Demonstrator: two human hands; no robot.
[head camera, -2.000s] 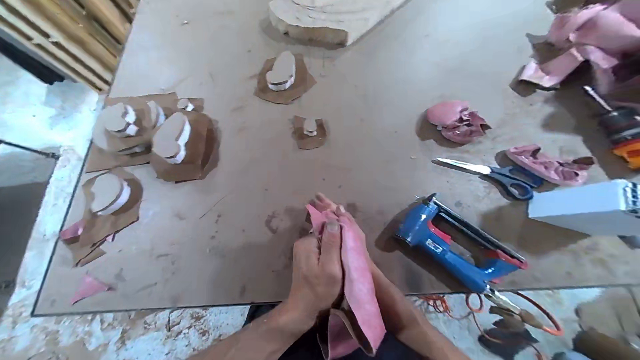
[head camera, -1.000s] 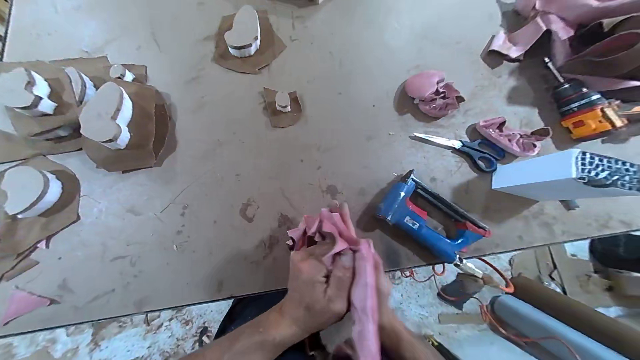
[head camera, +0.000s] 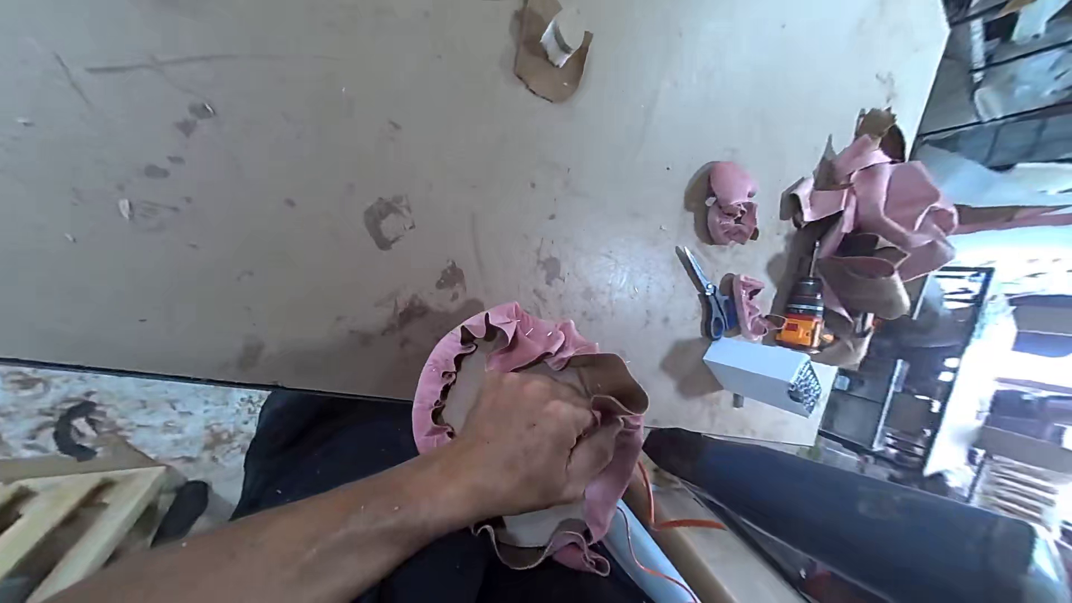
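My left hand (head camera: 536, 444) comes in from the lower left, its fingers closed on the gathered pink material (head camera: 536, 335) with a brown underside. The material wraps the curved edge of a flat pale shape (head camera: 465, 394) in puckered folds, and a loose flap hangs to the right of my knuckles. This bundle lies over my lap at the table's front edge. My right hand is not in view. To the right of the bundle, a large dark tapered shape (head camera: 821, 502) reaches in from the lower right; what it is I cannot tell.
Blue-handled scissors (head camera: 712, 301), a pink-covered piece (head camera: 733, 201), a smaller pink scrap (head camera: 749, 306), an orange drill (head camera: 804, 318) and a white box (head camera: 758, 377) stand at the right. Behind them is a heap of pink offcuts (head camera: 888, 209). An orange hose (head camera: 653, 511) hangs below the edge.
My right hand has left the view. The blue staple gun, earlier on the table near the scissors, no longer shows there. The pink bundle has been spread and turned. The view has shifted a lot.
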